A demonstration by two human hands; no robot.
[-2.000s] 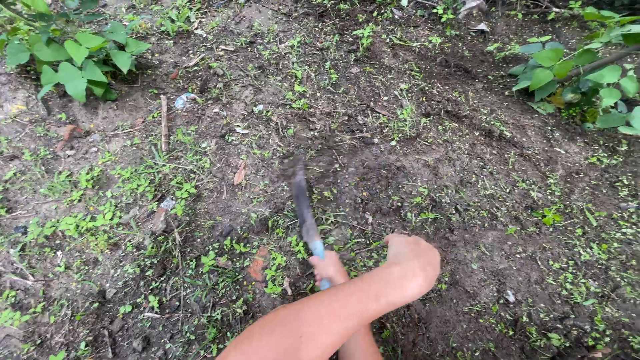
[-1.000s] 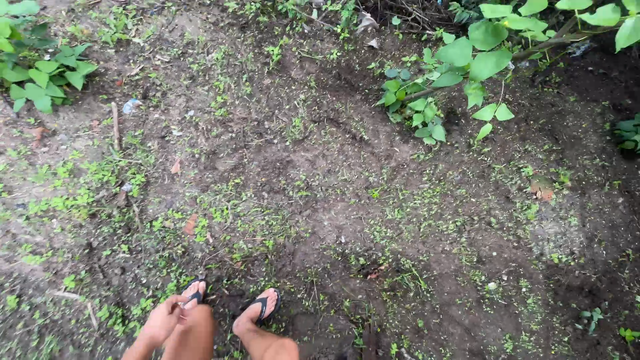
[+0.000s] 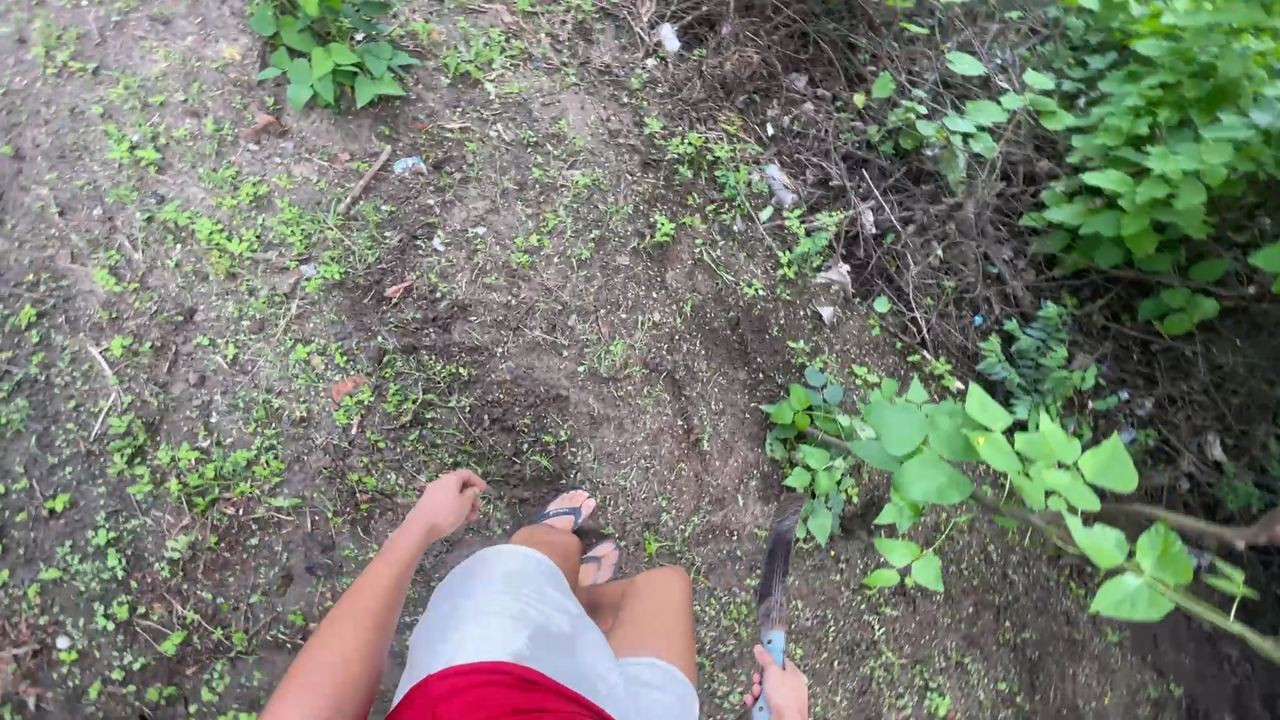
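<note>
At the bottom of the head view, my right hand [image 3: 780, 686] grips the light blue handle of a machete [image 3: 776, 575]. Its dark, broad blade points up and away from me, the tip beside the leaves of a low branch [image 3: 930, 480]. My left hand [image 3: 450, 503] hangs over the weedy soil on the left with its fingers curled, and no object shows in it. Between the hands are my legs in light grey shorts [image 3: 510, 620] and my feet in dark flip-flops [image 3: 567, 512].
A leafy branch reaches in from the right at the machete's side. Behind it lie dry twigs [image 3: 850, 130] with scraps of litter and a green bush [image 3: 1180, 150]. A small leafy plant [image 3: 325, 50] grows at the upper left, near a short stick [image 3: 365, 180].
The view has swung widely to the right and shows more of the brush. The machete, seen two seconds ago over the soil and out of sight one second ago, is now near the branch.
</note>
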